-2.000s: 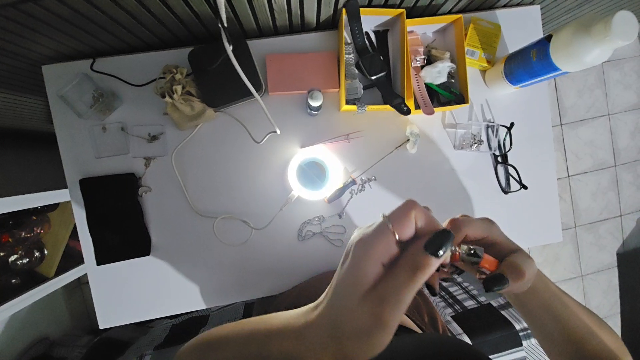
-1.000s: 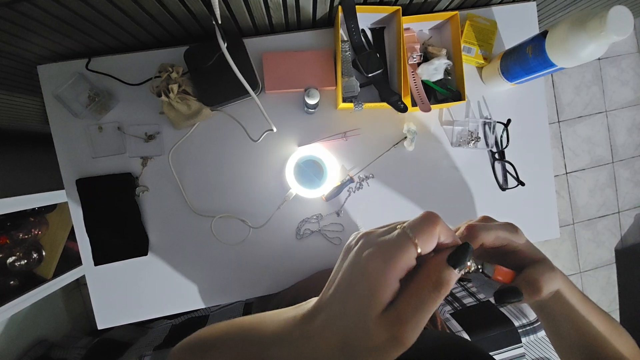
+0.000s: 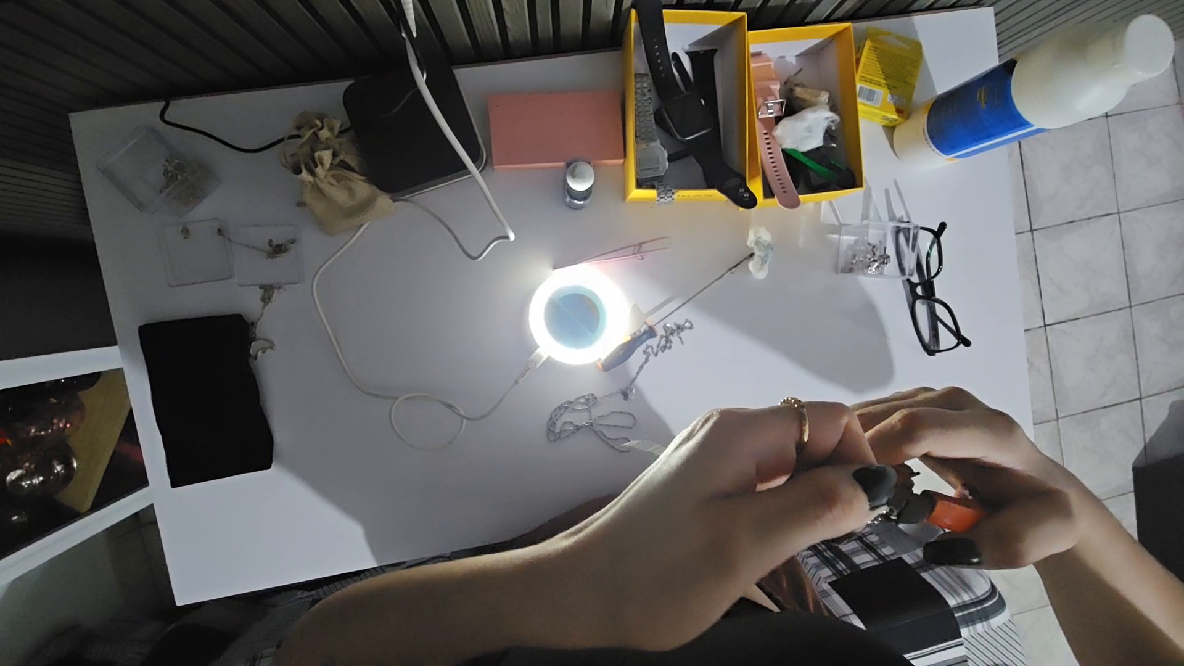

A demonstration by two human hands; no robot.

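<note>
My left hand [image 3: 740, 499], with a gold ring on one finger, pinches a small dark metallic piece [image 3: 893, 504] between thumb and fingers. Against it, my right hand [image 3: 990, 481] grips a small tool with an orange handle [image 3: 953, 511]; its kind is mostly hidden by my fingers. The two hands meet above the table's front edge. Left of them on the white table lie a silver chain [image 3: 592, 421], a blue-handled screwdriver [image 3: 627, 349] and a lit ring lamp [image 3: 578, 316]. Behind the lamp are tweezers [image 3: 620, 252].
Yellow boxes [image 3: 689, 196] of watches stand at the back, beside a pink box [image 3: 555, 129] and a small bottle [image 3: 578, 183]. A large white bottle [image 3: 985, 111], eyeglasses [image 3: 930, 305] and a clear box [image 3: 869, 250] are at right. A black pouch [image 3: 205, 398] lies left; the lamp's white cable [image 3: 342, 356] crosses the table.
Both hands have shifted slightly right and down and stay together. More of the orange handle shows than two seconds ago, and its angle between my fingers has changed.
</note>
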